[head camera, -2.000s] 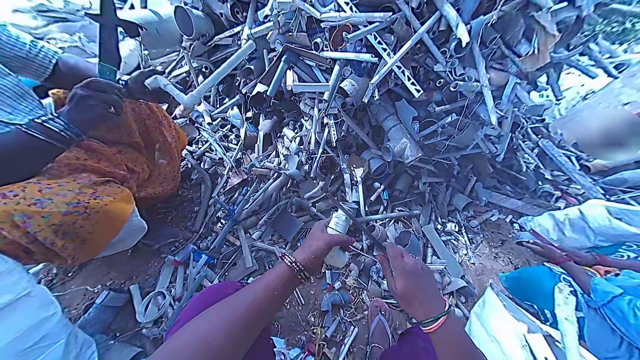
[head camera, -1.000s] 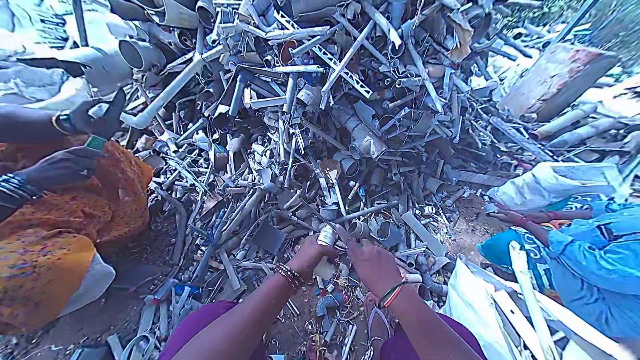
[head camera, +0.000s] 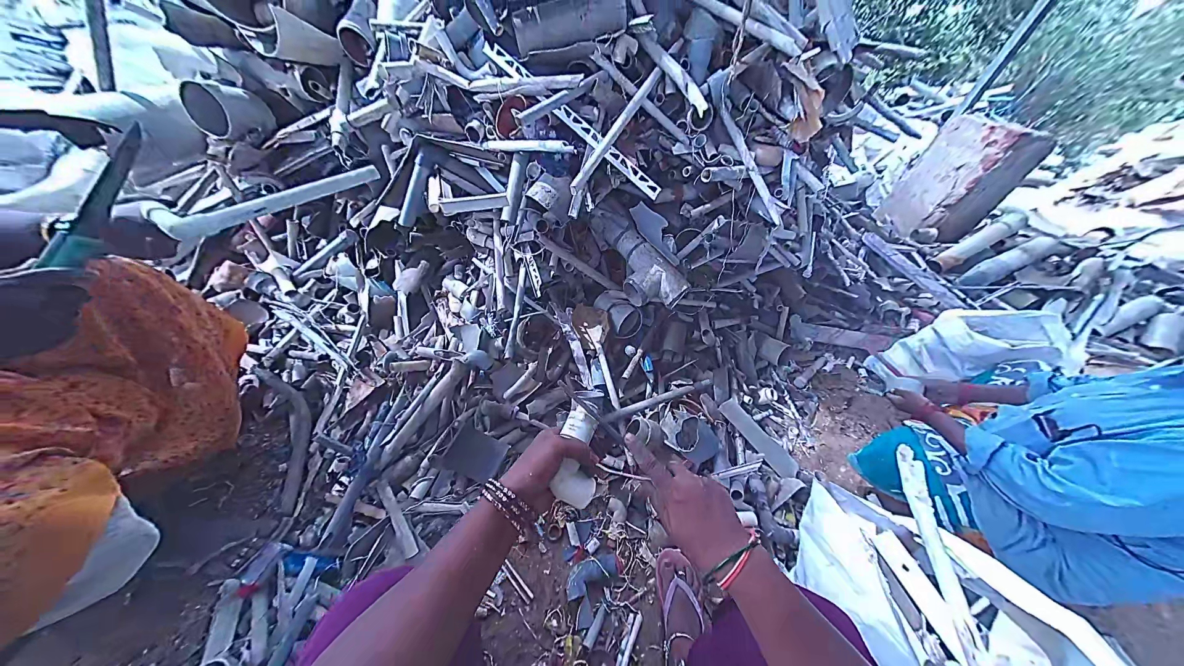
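My left hand, with a beaded bracelet at the wrist, is closed around a short whitish pipe fitting. Just to its right is my right hand, with colored threads at the wrist. A dark, thin tool crosses between the fitting and my right fingers; its shape is unclear, and whether my right hand grips it cannot be told. Below my left fingers a pale rounded plastic piece is visible. Both hands are in front of a large heap of scrap plastic pipes.
At the left, a person in orange patterned cloth is near a long pale pipe. A person in a blue shirt sits at the right. White sacks with pipe strips are nearby. A large block leans behind.
My right hand was close against the fitting one second ago and is now farther right of it. My left hand keeps hold of the fitting.
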